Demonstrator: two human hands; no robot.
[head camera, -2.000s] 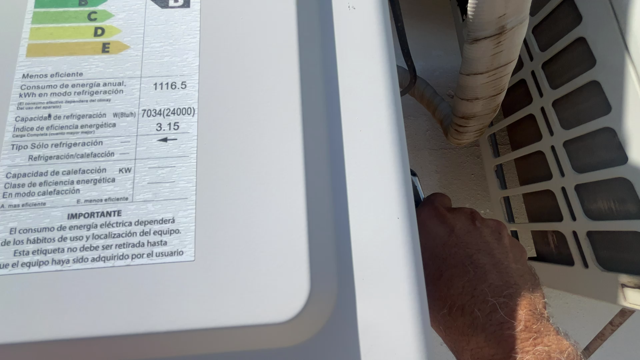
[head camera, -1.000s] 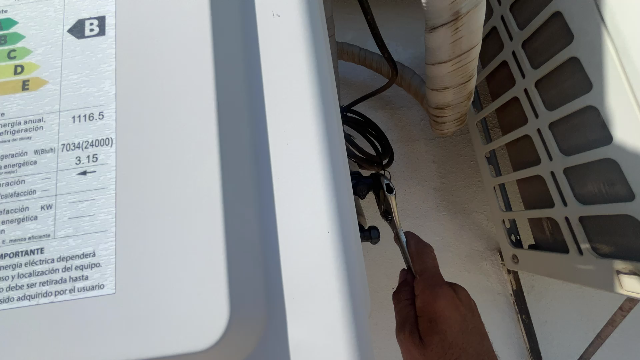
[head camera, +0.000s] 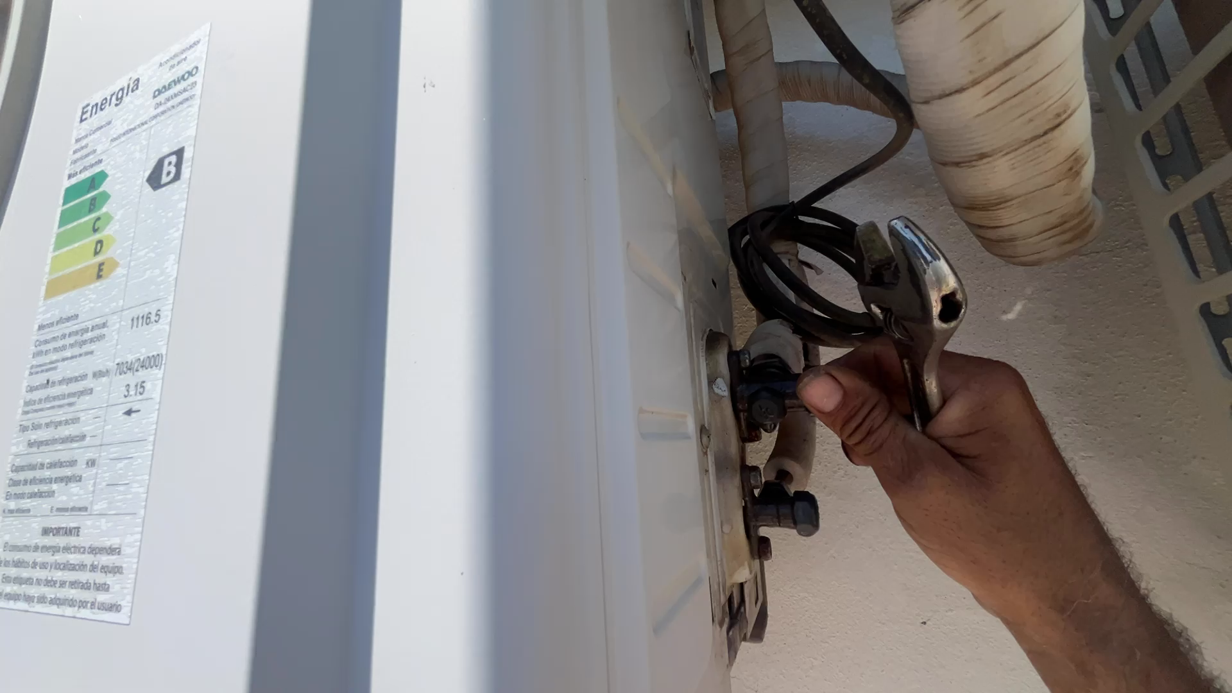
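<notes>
My right hand (head camera: 948, 448) reaches in from the lower right, holding a chrome adjustable wrench (head camera: 924, 289) between palm and fingers, its jaws pointing up. The thumb and a fingertip are at the end of the upper service valve (head camera: 770, 399) on the side of the white air-conditioner outdoor unit (head camera: 443, 346). Below it the lower service valve (head camera: 789, 512) sticks out, untouched by the hand. A coiled black cable (head camera: 789, 279) hangs just behind the wrench jaws. My left hand is not in view.
A thick tape-wrapped pipe bundle (head camera: 1001, 125) hangs at the upper right, with a thinner wrapped pipe (head camera: 756, 106) beside the unit. A light grille panel (head camera: 1169, 202) stands at the right edge. Behind is a rough pale wall (head camera: 962, 616). The unit's front bears an energy label (head camera: 106, 337).
One second ago the wrench head was at the upper valve; now it is off it, higher in my hand, with thumb and fingertip at the valve. The view has shifted considerably.
</notes>
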